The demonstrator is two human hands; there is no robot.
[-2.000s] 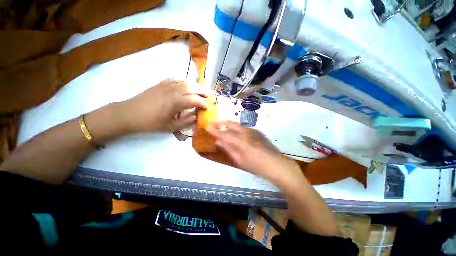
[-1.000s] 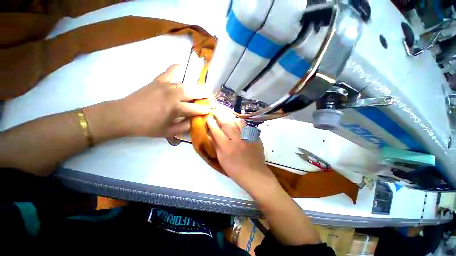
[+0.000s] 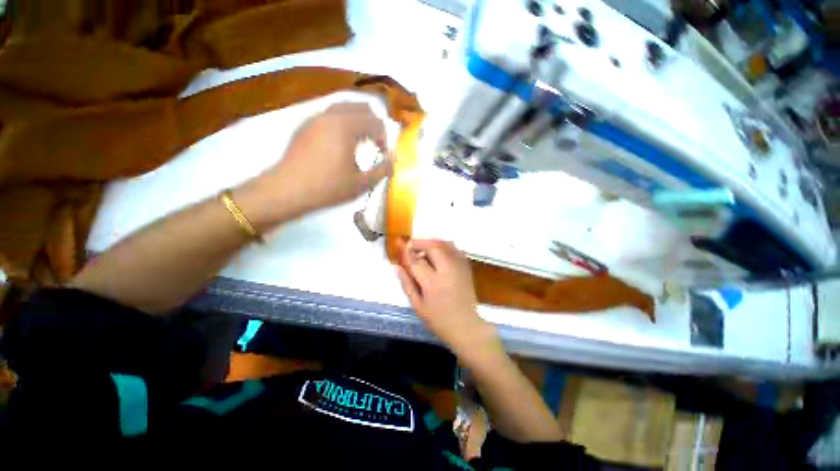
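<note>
A long rust-brown fabric strip runs from the left, bends near the needle area and looks bright orange under the lamp. Its other end lies to the right along the table's front. My right hand pinches the strip at the bend nearest me. My left hand is at the strip's left side, blurred; whether its fingers touch the cloth cannot be told. The presser foot and needle area of the white sewing machine is just right of the strip, blurred.
A pile of rust-brown cloth lies at the left. Thread snips with a red handle lie right of the needle. A dark rectangular panel is set in the table at right. Cardboard boxes stand below the grey table edge.
My hands have moved apart. The right hand is lower on the strip and the left is back to the upper left. The strip between them is flatter and straighter. The view has shifted.
</note>
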